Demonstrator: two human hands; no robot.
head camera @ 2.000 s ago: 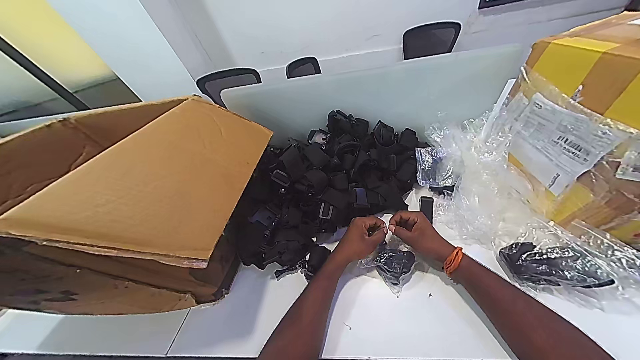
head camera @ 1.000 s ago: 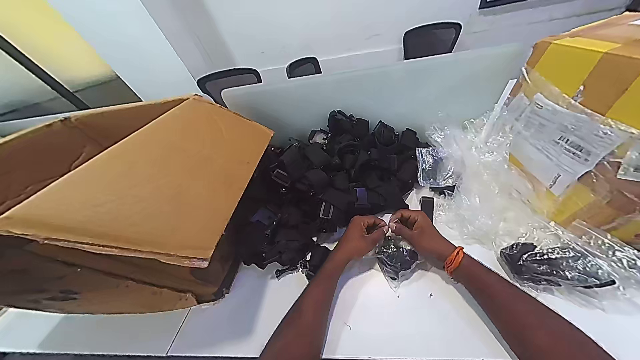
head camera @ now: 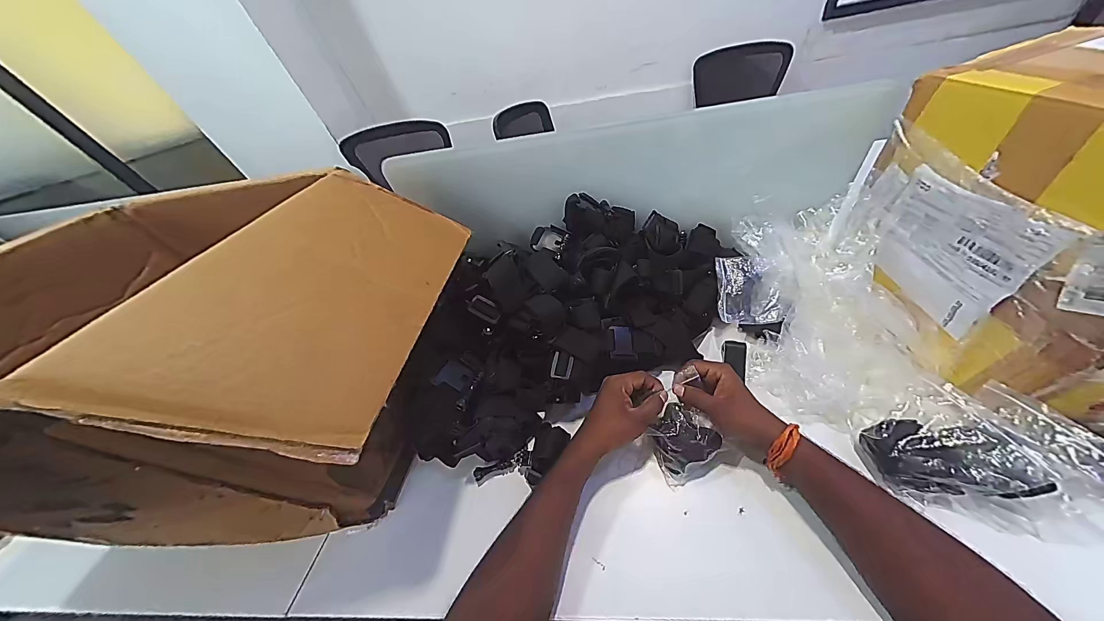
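Between my two hands hangs a clear plastic bag with a black item inside, its lower part at the white tabletop. My left hand pinches the bag's top edge from the left. From the right, my right hand, with an orange band on the wrist, grips the same edge. Just beyond them lies a large heap of black straps with buckles. A small black rectangular item lies behind my right hand.
An open cardboard box stands at the left. At the right are a taped cardboard box, crumpled clear plastic bags and a bagged black item. A frosted partition runs behind the heap, with several chairs beyond.
Both hands stay at nearly the same place, still pinching the top of the bag. The fingers have shifted slightly along its edge.
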